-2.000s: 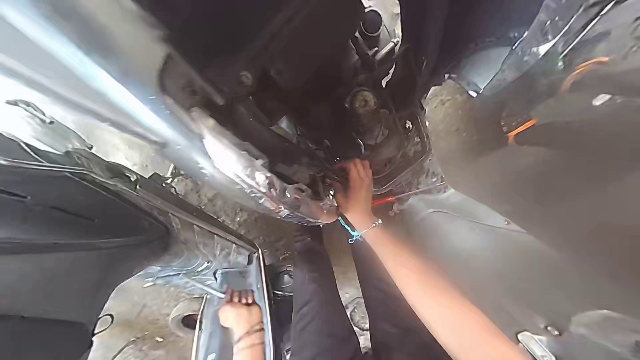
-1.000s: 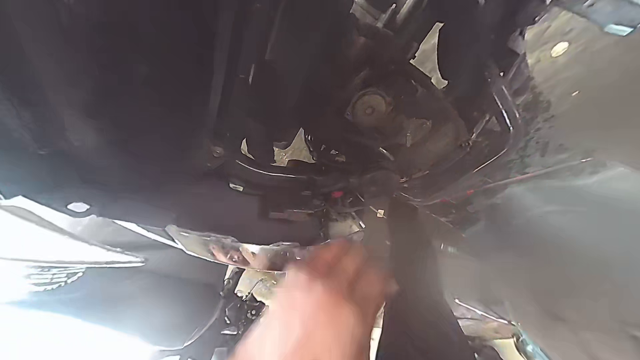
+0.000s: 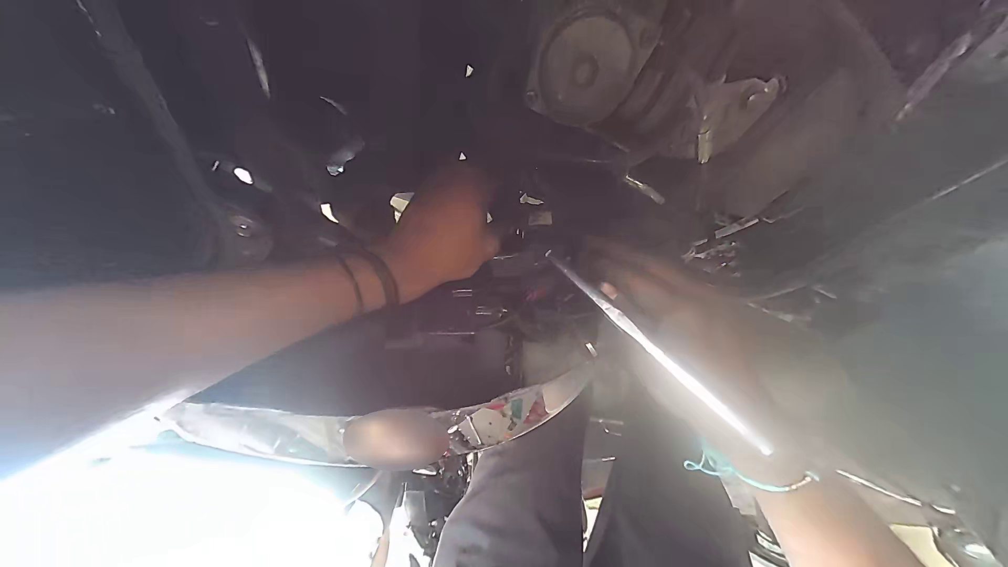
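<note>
My left hand (image 3: pixel 445 224), with dark bands on its wrist, reaches into the dark underside of a vehicle near the middle. Its fingers are in shadow, so what it touches is hidden. On the right, my right hand (image 3: pixel 669 315), with a light blue string bracelet (image 3: pixel 748 477), has a long thin shiny metal rod (image 3: pixel 669 366) lying along it; the rod's tip points up and left toward the dark parts between my hands. Blur and haze hide how its fingers close. Above both hands sits a round metal part (image 3: pixel 587 67), and a bracket (image 3: pixel 728 118) is to its right.
A curved, shiny strip of vehicle trim (image 3: pixel 276 435) crosses below my left arm. My trousered legs (image 3: pixel 520 488) show at the bottom centre. A dark panel (image 3: pixel 79 173) is at the left, and a large greyish panel (image 3: pixel 921 315) spans the right side.
The view has moved much closer to the vehicle's underside. My left hand, earlier low at a panel beside the vehicle, is now up among the dark parts. The shiny rod now shows by my right hand.
</note>
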